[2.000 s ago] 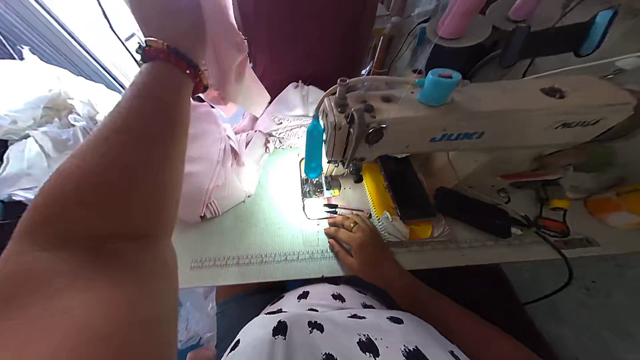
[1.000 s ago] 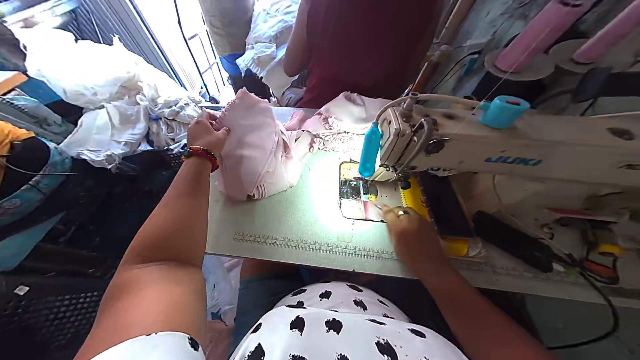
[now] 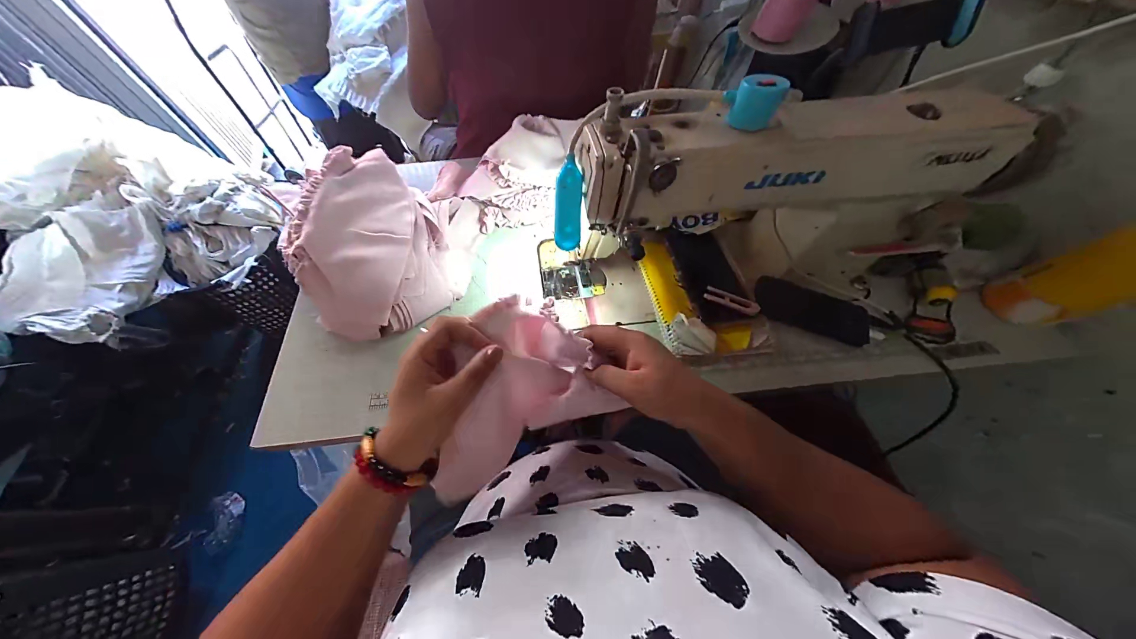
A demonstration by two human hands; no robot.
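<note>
My left hand [image 3: 444,386], with beaded bracelets at the wrist, holds a pale pink fabric piece [image 3: 497,413] by its left part. On the piece's right edge, by a gathered ruffle, my right hand [image 3: 635,368] pinches the cloth. The piece hangs over the table's front edge, in front of the needle area of a Juki sewing machine [image 3: 799,169]. The machine's bed plate [image 3: 568,282] lies under a bright light. A pile of pink ruffled pieces [image 3: 364,240] rests on the table at the left, and more pink fabric [image 3: 524,169] lies behind the needle area.
Right of the needle are a yellow ruler-like item [image 3: 661,284], a dark phone-like object [image 3: 706,266], pink tweezers or clip [image 3: 731,300] and a black case [image 3: 812,311]. White fabric [image 3: 80,222] heaps at the left. A person in maroon [image 3: 541,62] is behind the table [image 3: 311,390].
My left hand has come from the pink pile at the left to the table's front. My right hand has left the needle area. Both now hold a pink piece.
</note>
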